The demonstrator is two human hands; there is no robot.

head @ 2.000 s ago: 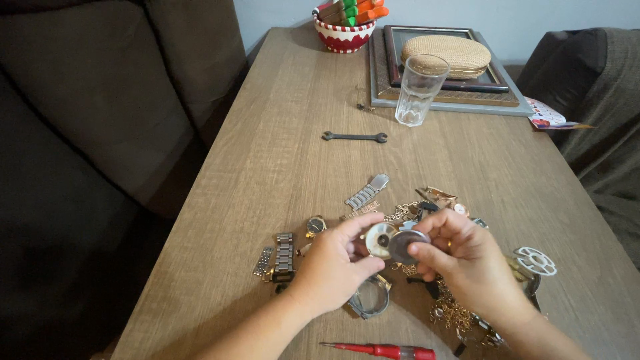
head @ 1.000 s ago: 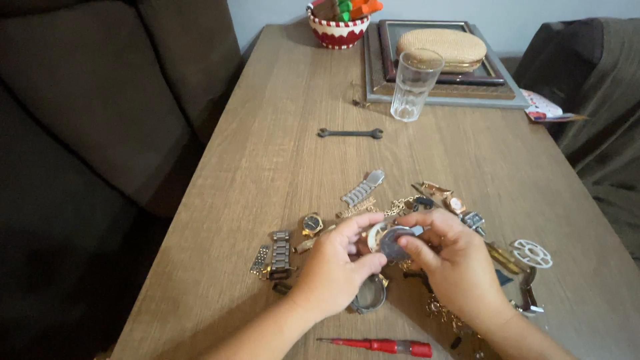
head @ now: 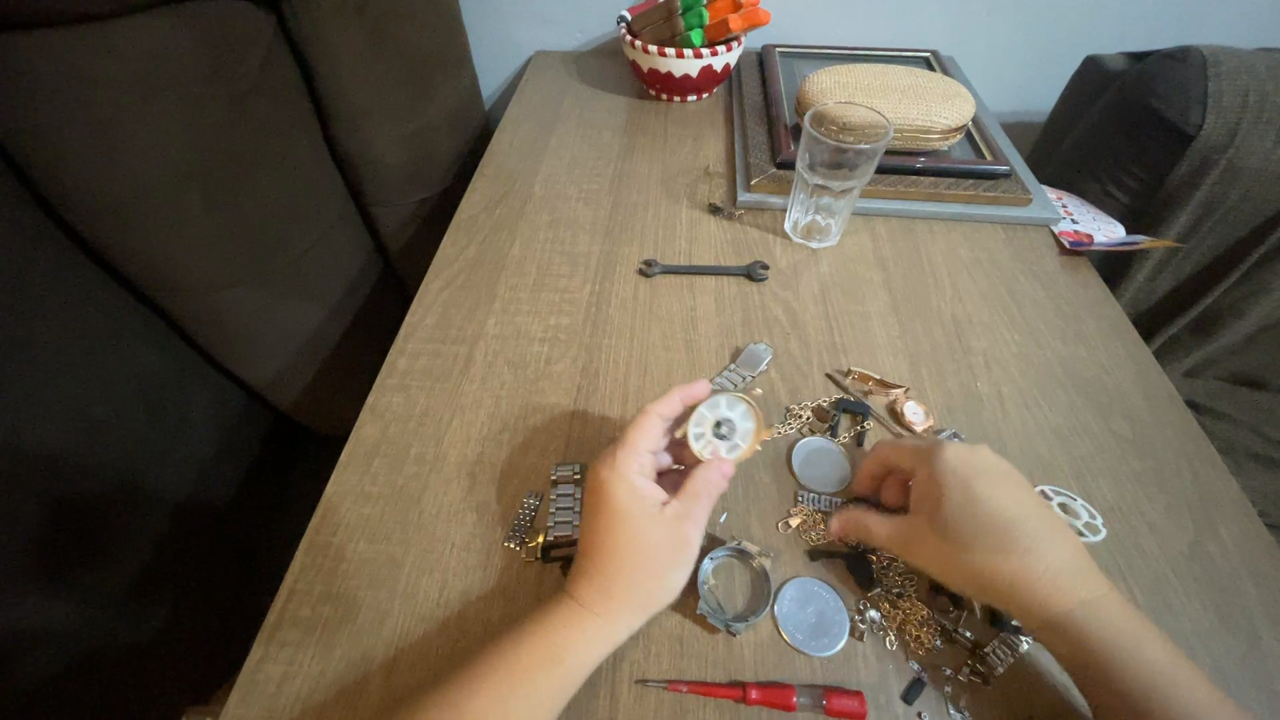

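Observation:
Between the thumb and fingers of my left hand (head: 655, 490) is an open gold-rimmed watch case (head: 724, 427) with a white spoked ring inside. My right hand (head: 950, 525) hovers by the pile of watch parts, fingers curled; whether it holds anything is hidden. Two round metal discs, one (head: 821, 464) beside my right fingers and another (head: 811, 616) lower down, lie on the table. Left of the lower disc is an empty steel watch case (head: 735, 586). Gold-coloured chains (head: 905, 605) and a rose-gold watch (head: 911, 413) lie around my right hand.
A red screwdriver (head: 770, 696) lies near the front, metal watch bands (head: 565, 505) left of my left hand. A double open-end wrench (head: 704, 270) lies mid-table. Farther back are a drinking glass (head: 836, 175), stacked frames (head: 895, 208) with a woven case (head: 887, 105), and a patterned bowl (head: 683, 72).
My hands have moved apart. The grey disc that my right hand held against the watch case is no longer there, and the case now faces up in my left hand alone.

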